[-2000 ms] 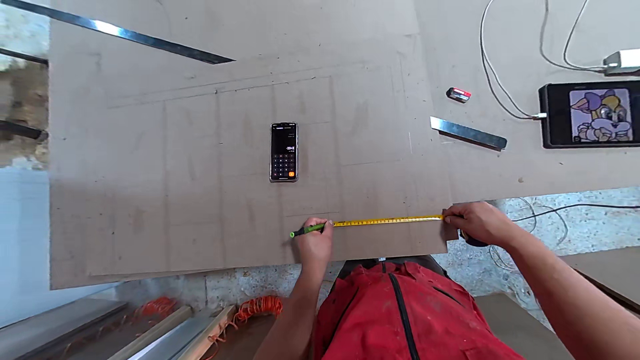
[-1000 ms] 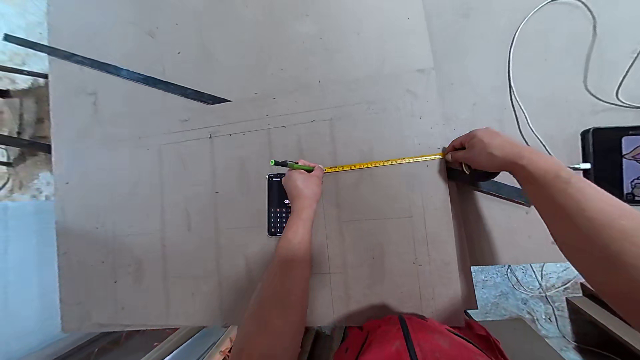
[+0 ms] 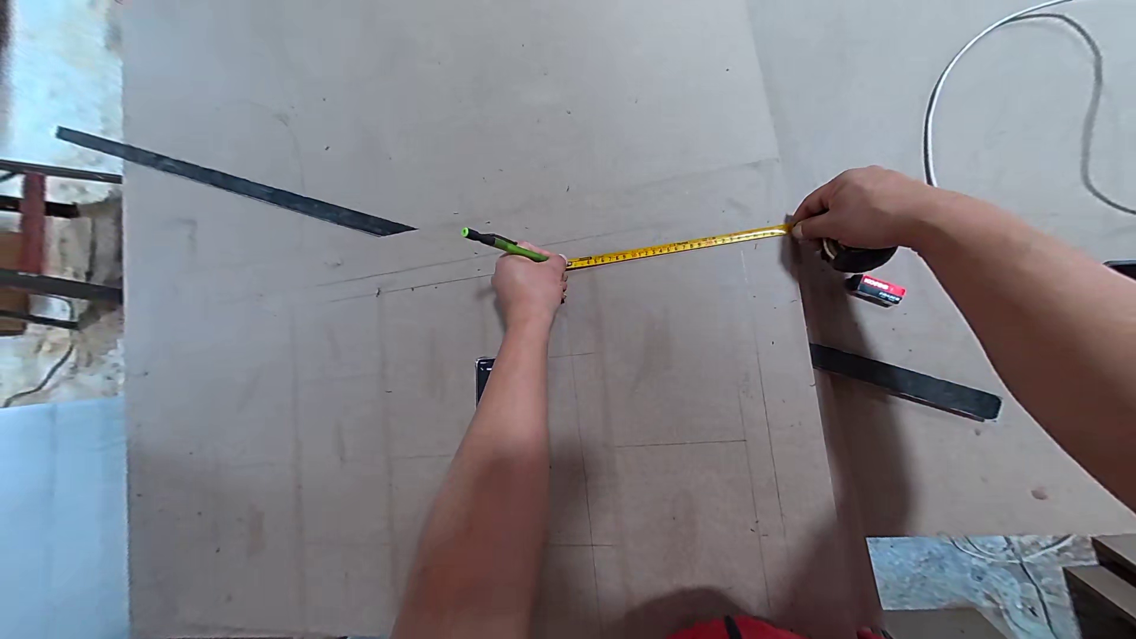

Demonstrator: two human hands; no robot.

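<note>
A yellow tape measure blade (image 3: 674, 247) lies stretched across a grey-brown board (image 3: 657, 382) marked with thin pencil lines. My left hand (image 3: 530, 282) holds the blade's left end together with a green and black mechanical pencil (image 3: 506, 244), whose rear end points up and left. At the board's right edge, my right hand (image 3: 856, 211) grips the tape measure's dark case (image 3: 856, 256) and the blade beside it. A smartphone (image 3: 484, 377) lies mostly hidden under my left forearm.
A long dark metal strip (image 3: 240, 185) lies at the upper left. Right of the board's edge are a red and black battery (image 3: 877, 290), a short dark metal bar (image 3: 905, 382) and a white cable (image 3: 932, 115). Metal frame parts (image 3: 34, 222) stand at the far left.
Both hands have moved up the board, away from my body, with the tape still stretched between them. The smartphone, fully visible earlier, is now mostly covered by my left forearm. The view has shifted.
</note>
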